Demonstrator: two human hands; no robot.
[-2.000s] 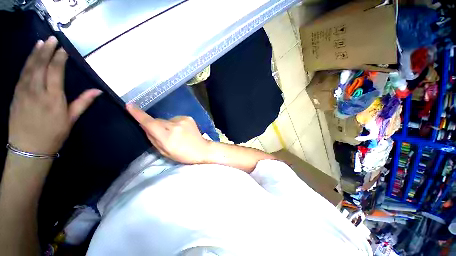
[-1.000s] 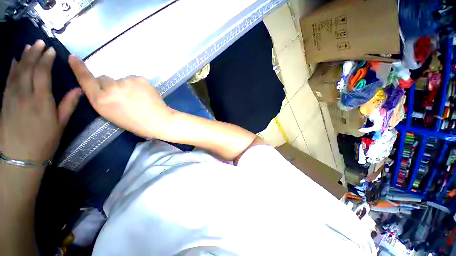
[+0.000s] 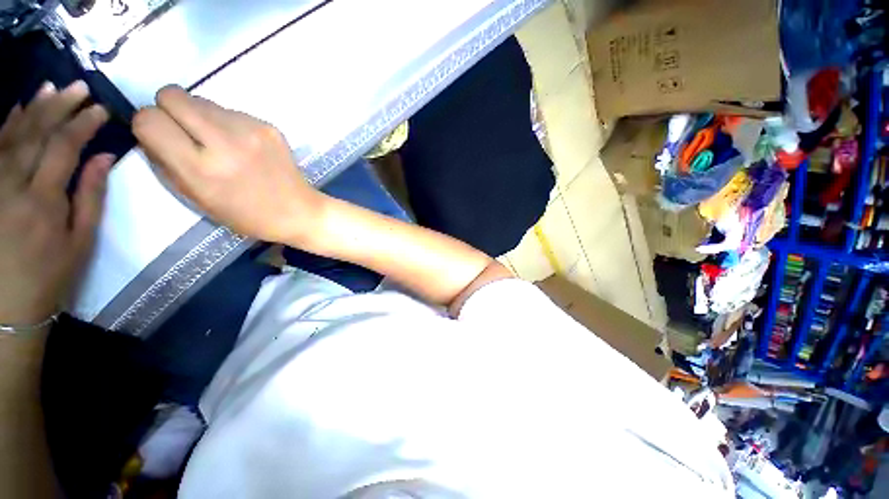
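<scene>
Black fabric (image 3: 115,95) lies at the upper left, its edge running up to the sewing machine's metal foot area (image 3: 97,34), partly cut off by the frame. My right hand (image 3: 229,166) has curled fingers pinching the fabric edge just in front of the machine. My left hand (image 3: 49,185) lies flat on the fabric, fingers slightly apart, blurred and partly cut off at the left edge. The needle cannot be made out. More black cloth (image 3: 93,409) hangs at the lower left.
The white machine table (image 3: 283,83) has a printed ruler (image 3: 390,109) along its front edge. A black fabric heap (image 3: 478,156) lies right of the table. Beyond are a cardboard box (image 3: 682,63), colourful scraps (image 3: 697,156) and blue shelves (image 3: 788,234). The white shirt (image 3: 409,390) fills the lower middle.
My right hand has moved from the table's front edge towards the machine, its fingers now curled. The fabric and left hand have shifted up and left, uncovering white table and ruler.
</scene>
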